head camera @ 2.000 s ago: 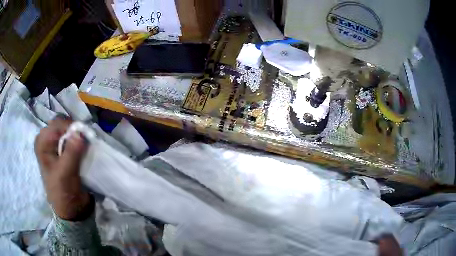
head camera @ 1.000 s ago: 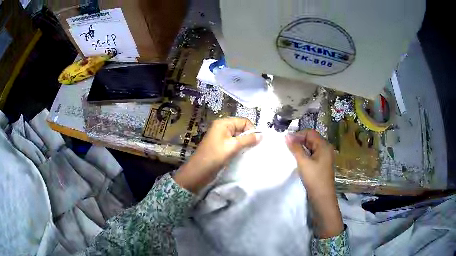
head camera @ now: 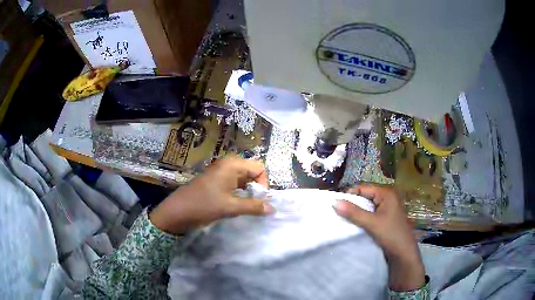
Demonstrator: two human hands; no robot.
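A white garment piece (head camera: pixel 293 246) hangs from both hands, its upper edge stretched between them just in front of the work post. My left hand (head camera: pixel 220 193) pinches the edge at the left between thumb and fingers. My right hand (head camera: pixel 381 222) pinches it at the right. The attaching machine's cream head (head camera: pixel 375 53) is above. The dark upper die (head camera: pixel 324 146) is over the rounded lower post (head camera: pixel 318 170), brightly lit. The cloth is nearer to me than the post and does not cover it.
Small white fasteners (head camera: pixel 276 158) lie loose around the post. A yellow tape roll (head camera: pixel 437 140) is at the right. A phone (head camera: pixel 142 98), a banana (head camera: pixel 91 83) and a carton (head camera: pixel 170 35) are at the left. Cloth piles lie at the left (head camera: pixel 88 217) and right (head camera: pixel 487 266).
Both hands first brought the cloth edge up to the post, then drew it back toward me and apart. The post now shows fully. The view has shifted toward the machine.
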